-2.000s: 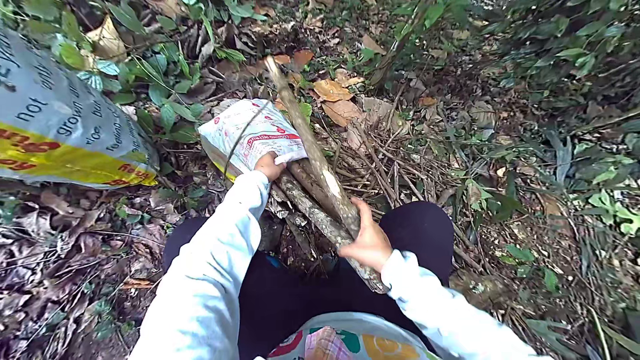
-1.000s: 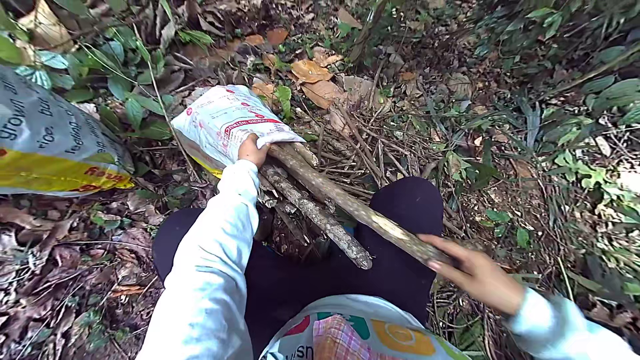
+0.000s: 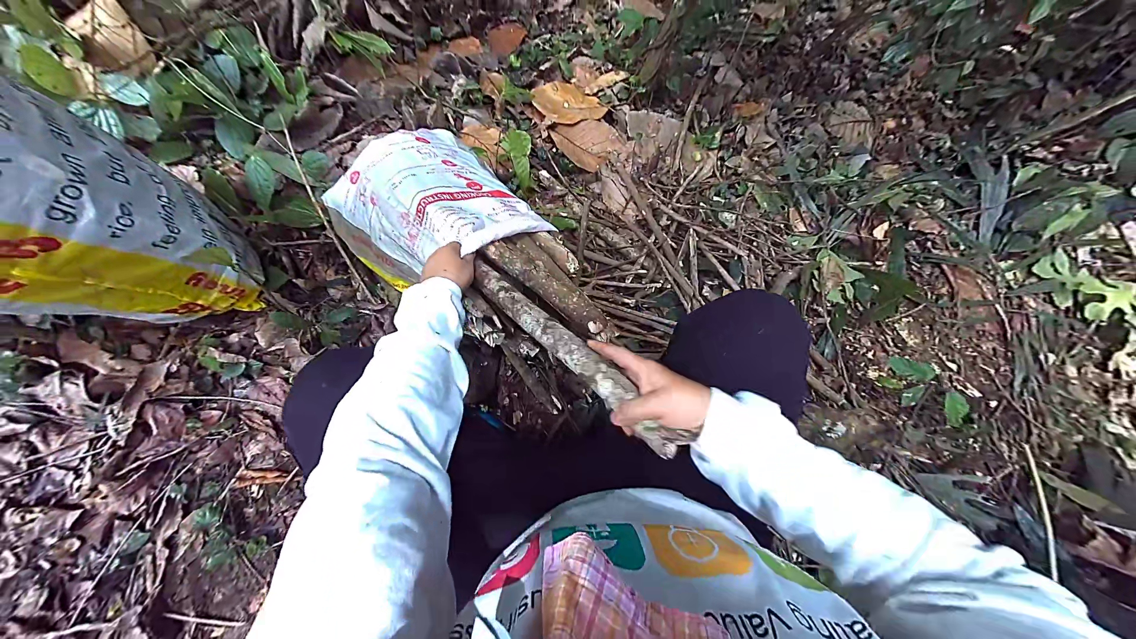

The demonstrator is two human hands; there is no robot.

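A white plastic sack with red print (image 3: pixel 426 191) lies on the ground, its mouth toward me, with thick sticks partly inside. My left hand (image 3: pixel 450 265) is at the lower edge of the mouth, gripping the sack's rim; its fingers are mostly hidden. My right hand (image 3: pixel 658 395) is closed around the near end of a mottled, bark-covered stick (image 3: pixel 559 342), whose far end goes into the sack. Beside it, a browner stick (image 3: pixel 550 282) also sticks out of the mouth. Thinner sticks (image 3: pixel 639 311) lie on the ground to the right of the sack.
A larger printed plastic sack (image 3: pixel 115 213) stands at the far left. My bent knees (image 3: pixel 741 346) flank the sticks, and a printed sheet (image 3: pixel 657 541) with plaid cloth (image 3: pixel 595 590) covers my lap. Leaf litter (image 3: pixel 133 453), orange-brown leaves (image 3: pixel 568 103) and green plants (image 3: pixel 266 160) surround me.
The long stick that my right hand held has gone further into the sack. My right hand has let go of it, moved left and taken hold of the mottled stick.
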